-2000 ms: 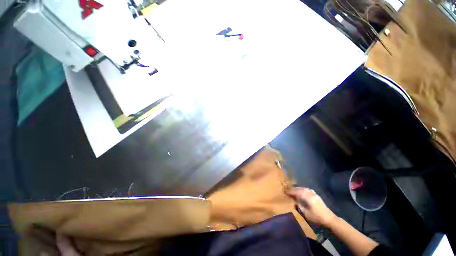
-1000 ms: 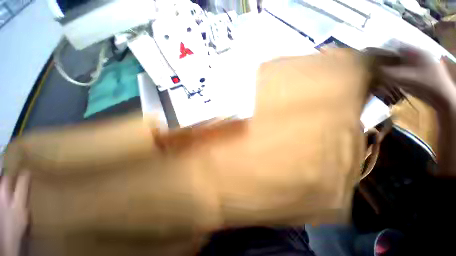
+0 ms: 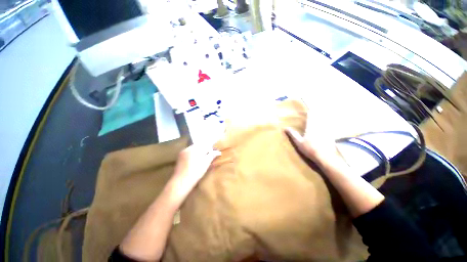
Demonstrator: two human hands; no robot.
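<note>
A large tan-brown bag panel covers my lap and reaches over the table edge towards the sewing machine head. My left hand grips a fold of the panel near its middle, just below the machine head. My right hand lies on the panel's upper right part, fingers pointing towards the machine; whether it pinches the fabric is unclear. Thin brown straps stick out at the right and lower left. A small pale tab shows beside my left forearm. The needle area is small and washed out.
The white sewing machine head with its red logo stands ahead. A dark-screened monitor is at upper left, with green cloth below it. The white table extends right. Brown bags with bundled straps lie at the right edge.
The blurred, spread-out panel has come down over my lap and the table edge. My hands have moved inwards from its far sides to its upper middle, near the machine.
</note>
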